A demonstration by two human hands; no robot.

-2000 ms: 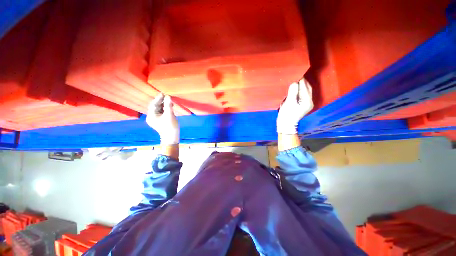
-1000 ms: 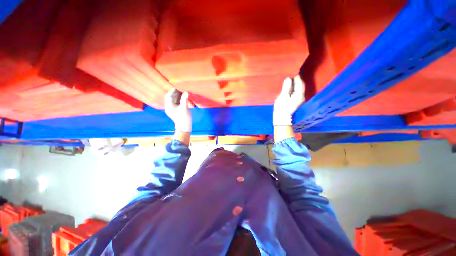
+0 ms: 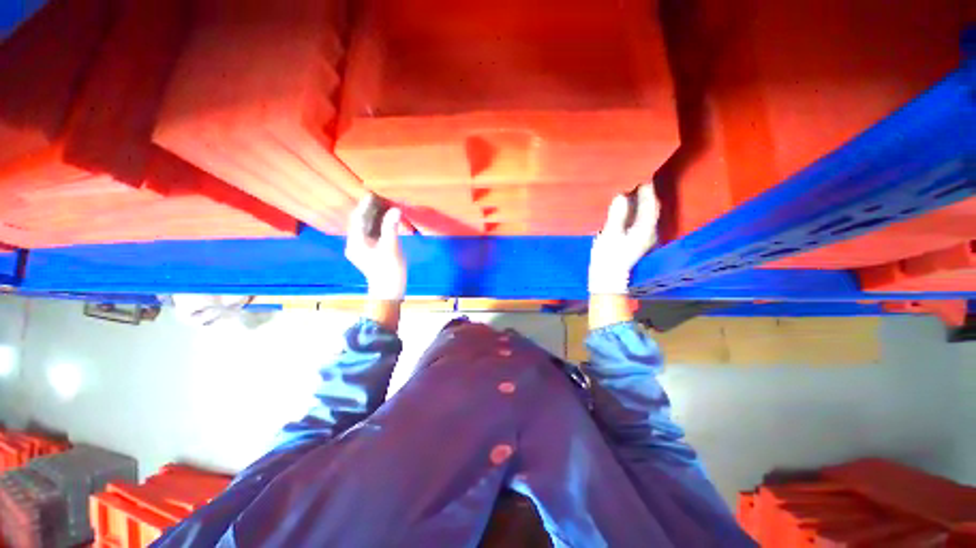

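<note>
A stack of red sheets (image 3: 508,150) sits on the rack shelf in front of me, with notches down its front face. My left hand (image 3: 376,248), in a white glove, is at the stack's lower left corner, fingers curled against it. My right hand (image 3: 625,240), also in a white glove, is at the lower right corner, fingers curled up against it. Both hands are just above and in front of the blue shelf beam (image 3: 503,265). The fingertips are partly hidden against the stack, with dark patches showing at them.
More red stacks stand left (image 3: 246,118) and right (image 3: 792,128) on the shelf. A blue perforated rack upright (image 3: 824,187) slants at right. Behind and below are red stacks on the floor (image 3: 856,508), a dark grey stack (image 3: 80,487) and tan cardboard (image 3: 749,340).
My left hand has moved inward from the left to the stack's lower left corner since the oldest frame. My right hand stays at the right corner. The view has shifted slightly.
</note>
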